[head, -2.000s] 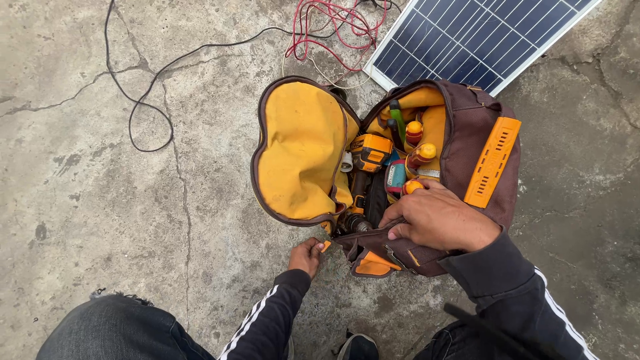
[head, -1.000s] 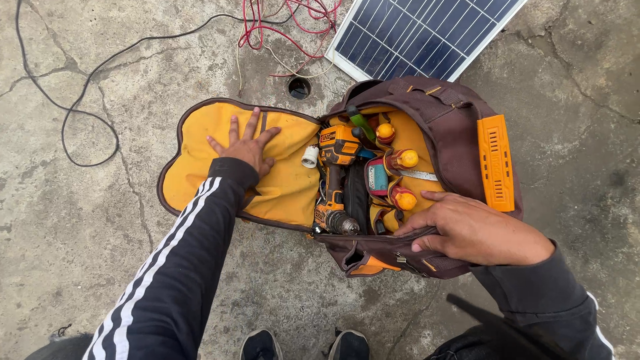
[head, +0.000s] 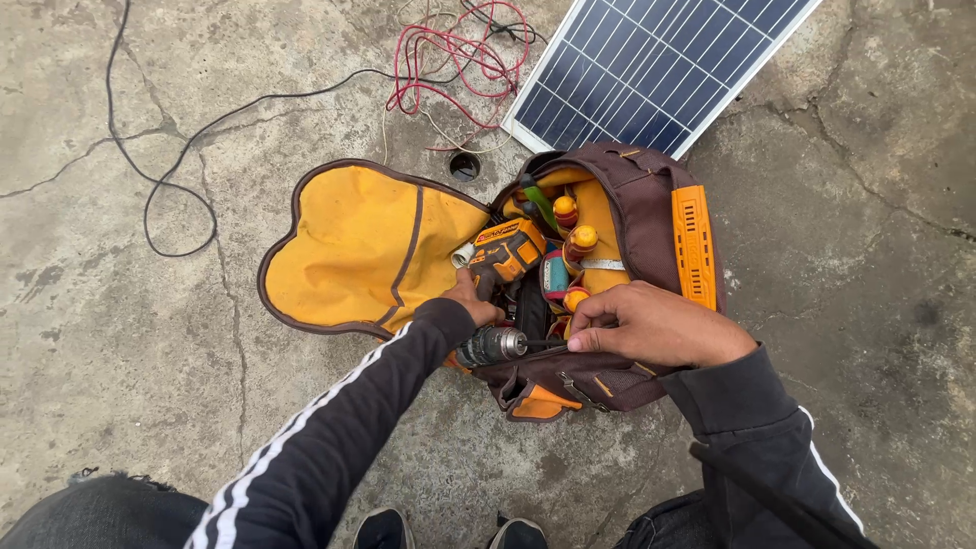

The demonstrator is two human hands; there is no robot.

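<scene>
A brown fabric tool bag (head: 648, 206) lies unzipped, its yellow-lined flap (head: 351, 244) folded out to the left. My left hand (head: 471, 299) grips a cordless drill (head: 507, 255) at the bag's opening, the chuck (head: 499, 345) pointing right. At the front rim, my right hand (head: 648, 324) has thumb and index finger on a thin dark rod at the chuck; whether it is a bit cannot be told. Yellow-and-red handled tools (head: 581, 240), a green-handled tool (head: 540, 202) and a teal-and-red item (head: 555, 274) stand in the bag. A white fitting (head: 462, 255) touches the drill.
A solar panel (head: 640, 69) lies behind the bag on cracked concrete. Tangled red wires (head: 457, 57) and a black cable (head: 164, 181) spread at the back and left. A round hole (head: 463, 165) opens in the floor behind the flap. My shoes (head: 383, 530) are at the front edge.
My left hand has gone from the flap to the drill and taken hold of it. The drill has shifted and turned slightly. My right hand has closed its fingertips on the thin rod.
</scene>
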